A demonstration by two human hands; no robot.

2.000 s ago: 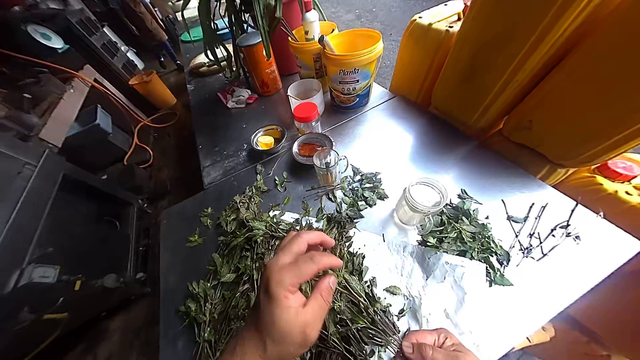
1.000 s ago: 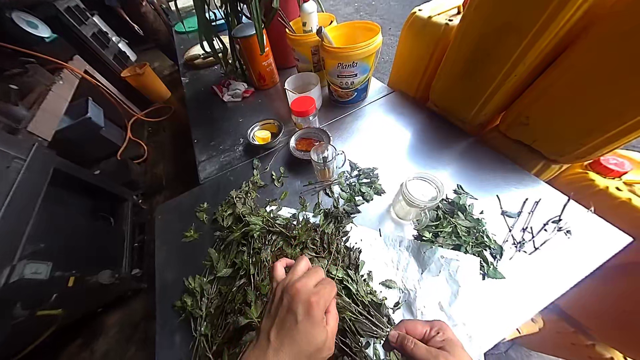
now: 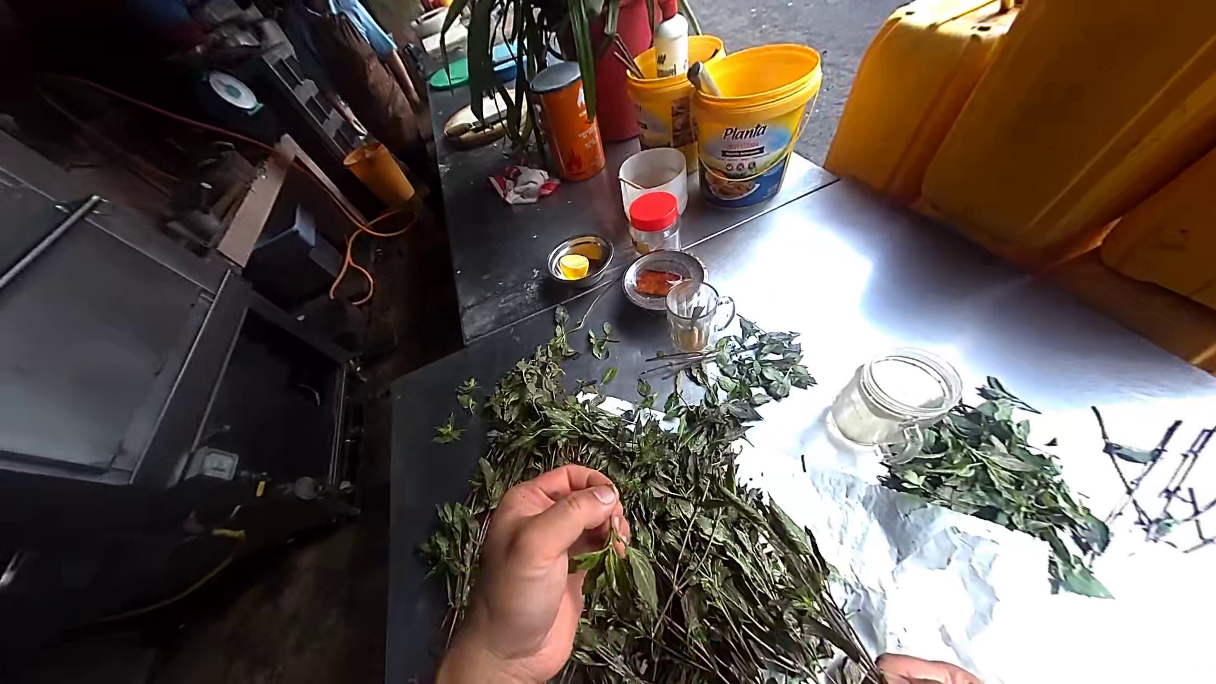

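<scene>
A big heap of leafy green herb stems (image 3: 703, 532) lies over crumpled white paper (image 3: 931, 560) on the metal table. Above the heap, my left hand (image 3: 546, 560) pinches a small herb sprig (image 3: 617, 570) between thumb and fingers. Only part of my right hand (image 3: 926, 670) shows at the bottom edge, beside the stem ends; its fingertips are cut off from view, so its grip cannot be told. Right of the heap are a glass jar mug (image 3: 888, 399) and a smaller pile of picked leaves (image 3: 1007, 475). Bare stems (image 3: 1154, 484) lie at the far right.
Behind the heap stand a glass cup (image 3: 693, 318), a small dish with red spice (image 3: 657, 282), a metal bowl with something yellow (image 3: 579, 261), a red-lidded jar (image 3: 654, 218), a white cup (image 3: 651, 176), an orange can (image 3: 568, 123) and a yellow bucket (image 3: 755, 123). Yellow jerrycans (image 3: 1026, 114) are at right.
My left hand was down in the heap one second ago; now it is raised above it with a sprig in its fingers. My right hand has moved mostly out of view at the bottom.
</scene>
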